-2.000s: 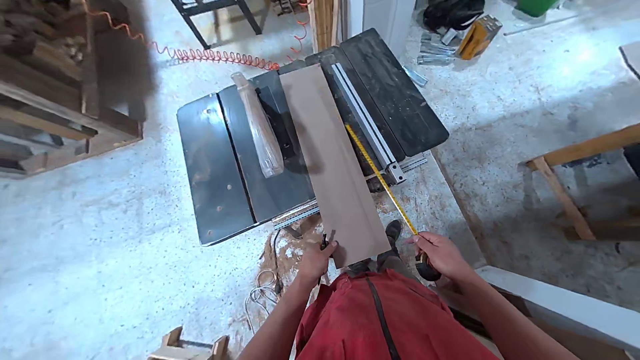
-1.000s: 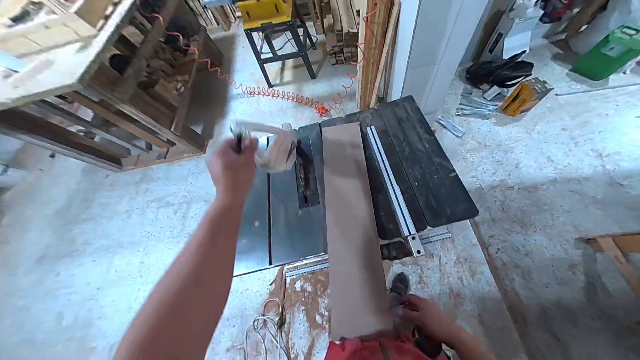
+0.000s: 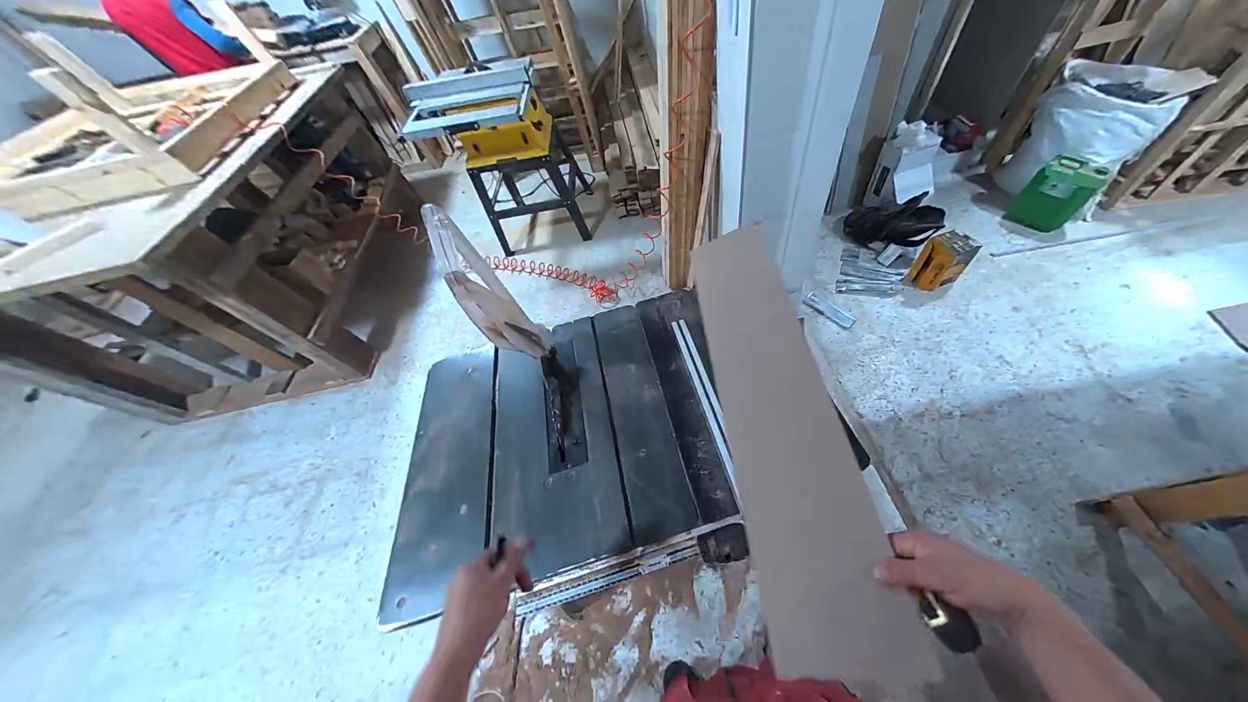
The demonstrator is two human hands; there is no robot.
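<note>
A long grey-brown board [image 3: 790,439] is tilted over the right part of the table saw's dark top [image 3: 448,468], partly hiding the metal rip fence [image 3: 704,390]. My right hand [image 3: 951,575] grips the board's right edge near its close end, with a tape measure [image 3: 948,624] in the same hand. Over the table's front left edge, my left hand [image 3: 483,585] holds a small dark object [image 3: 500,549], perhaps a pencil. The clear blade guard [image 3: 487,302] stands raised behind the exposed saw blade [image 3: 558,419].
A wooden workbench [image 3: 175,224] is at the left, a person in red and blue [image 3: 175,34] beyond it. A yellow saw on a black stand [image 3: 507,132], a coiled red hose [image 3: 546,271] and a post [image 3: 682,146] are behind. A green can [image 3: 1058,193] stands back right.
My left hand has moved from the blade guard to the front of the saw table. The guard now stands upright. The board has shifted right over the fence, its yellow tape blade no longer in view.
</note>
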